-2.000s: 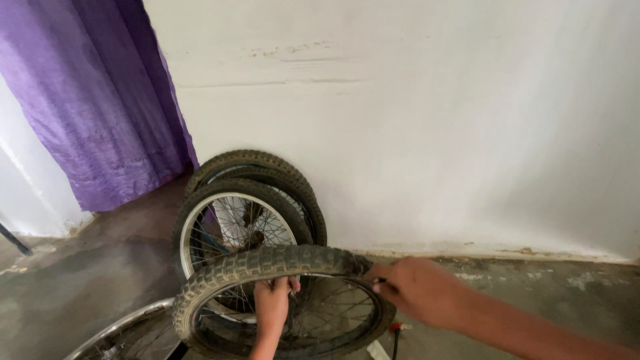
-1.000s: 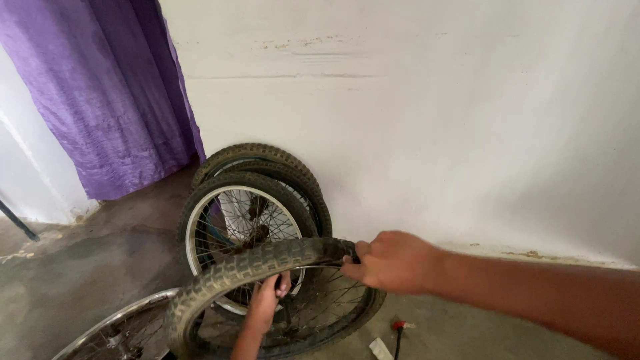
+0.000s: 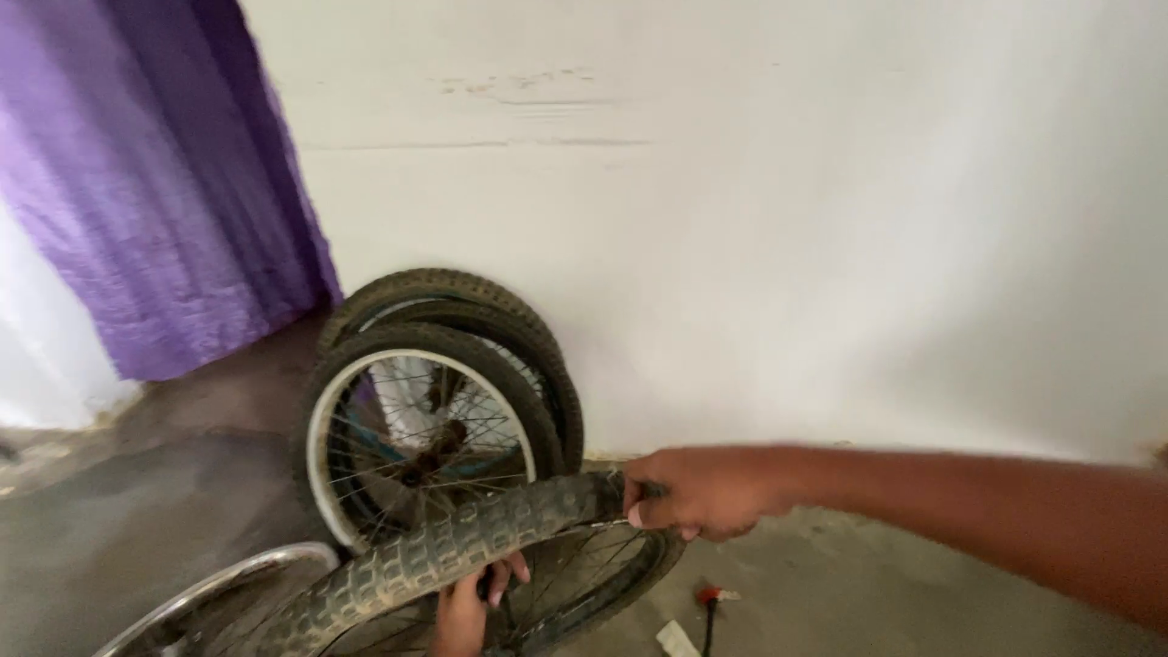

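Observation:
A knobby bicycle tire (image 3: 429, 557) on a spoked wheel lies tilted at the bottom centre, its lower part cut off by the frame. My right hand (image 3: 698, 493) grips the tire and rim edge at the wheel's upper right, thumb and fingers pinched together. Through the wheel's opening, below the near tread, my left hand (image 3: 488, 589) has its fingers curled near the hub and spokes; the tire and blur partly hide what it holds.
Several bicycle wheels (image 3: 315, 447) lean against the white wall (image 3: 776, 228). A bare metal rim (image 3: 196, 589) lies lower left. A red-tipped black item (image 3: 710, 598) and a pale block (image 3: 677, 639) are on the floor (image 3: 849, 584). A purple curtain (image 3: 182, 201) hangs left.
Both hands stay at the wheel, which has tilted more steeply, its left side lower in view. The red-tipped item and pale block now show more fully than two seconds ago.

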